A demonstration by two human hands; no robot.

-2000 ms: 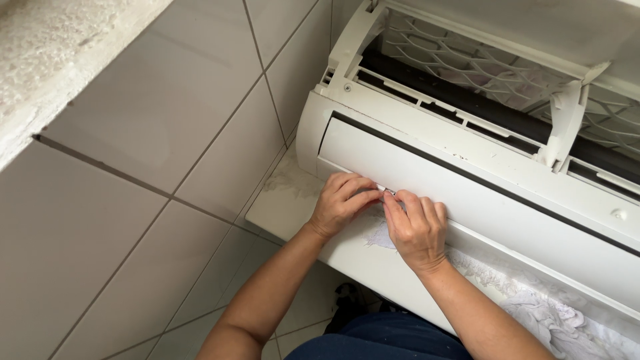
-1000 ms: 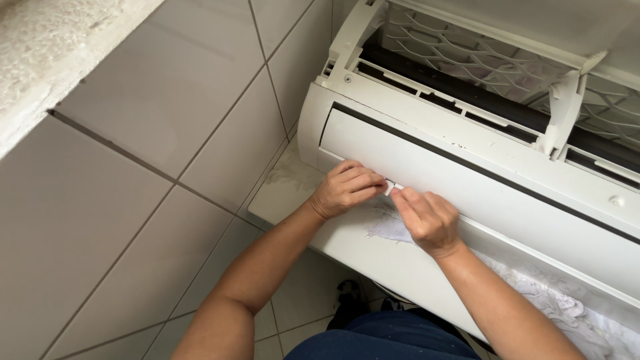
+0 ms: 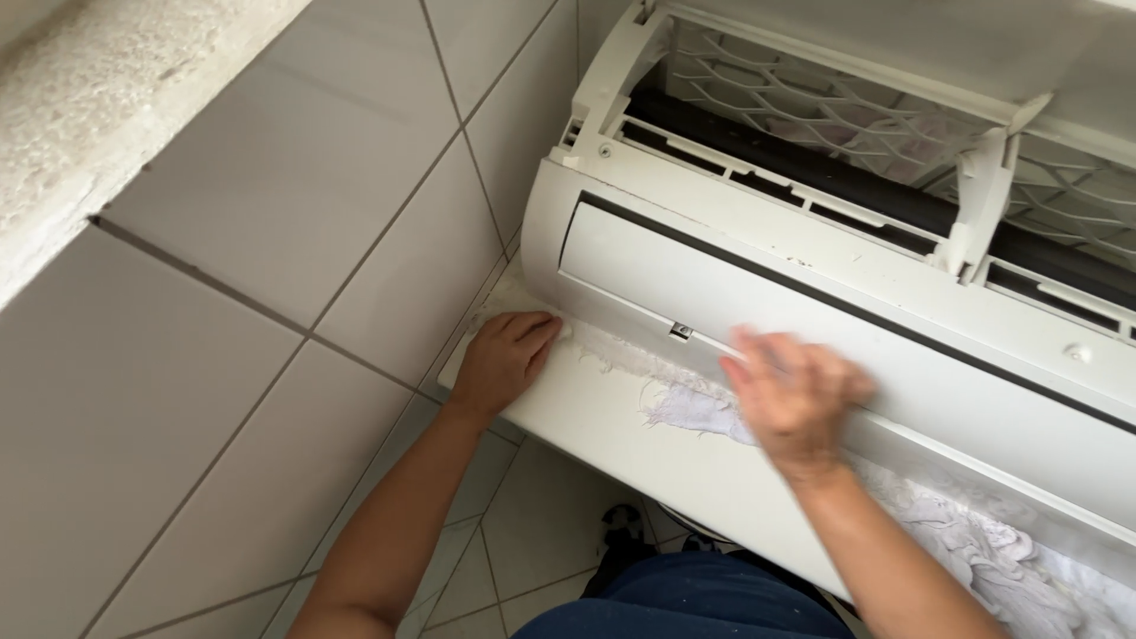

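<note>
The white plastic casing of a split air conditioner's indoor unit [image 3: 710, 204] lies on a white ledge, its long louver flap [image 3: 754, 302] facing me. At the flap's lower edge is a small square opening [image 3: 681, 331] with a screw in it. My left hand [image 3: 504, 362] rests at the ledge by the casing's left lower corner, fingers bent together; whether it holds something small cannot be told. Blurred by motion, my right hand [image 3: 794, 395] is over the flap's lower edge, right of the opening, with nothing visible in it.
Damp-looking pale cloths [image 3: 985, 541] lie on the white ledge [image 3: 603, 417] under the casing's front edge. A tiled wall [image 3: 293, 186] stands close on the left, with a rough stone sill [image 3: 115, 106] above. Mesh filters [image 3: 816, 115] show in the casing's upper part.
My hands, together at the flap's lower edge before, have come apart: the left moved left to the ledge, the right moved right. The small square opening is now uncovered.
</note>
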